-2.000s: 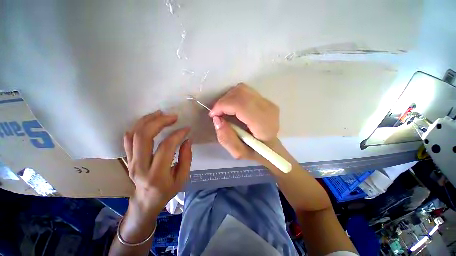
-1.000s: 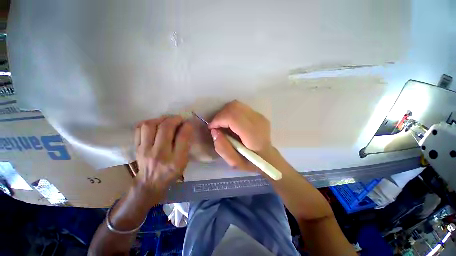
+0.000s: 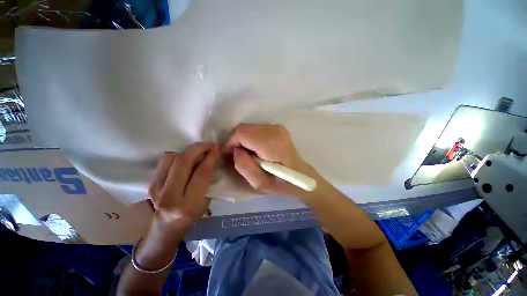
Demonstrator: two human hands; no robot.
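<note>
A large pale beige cloth panel [image 3: 271,52] lies over the white table, with a long slit on its right side and fine pale threads in a line near its middle. My right hand [image 3: 263,156] grips an awl-like tool with a cream handle [image 3: 289,175]; its metal point is hidden by my fingers. My left hand [image 3: 185,179] pinches the cloth just left of the right fingertips, and the cloth gathers in folds around them. The two hands nearly touch.
The sewing machine head [image 3: 500,179] and its lit needle area are at the right. A grey ruler tape [image 3: 266,219] runs along the front edge. A cardboard box [image 3: 34,182] is at the left, a blue crate [image 3: 404,228] below right.
The cloth has shifted toward me and its far left edge now shows. My left fingers have closed on the cloth, it has bunched up, and the tool's point has gone from sight.
</note>
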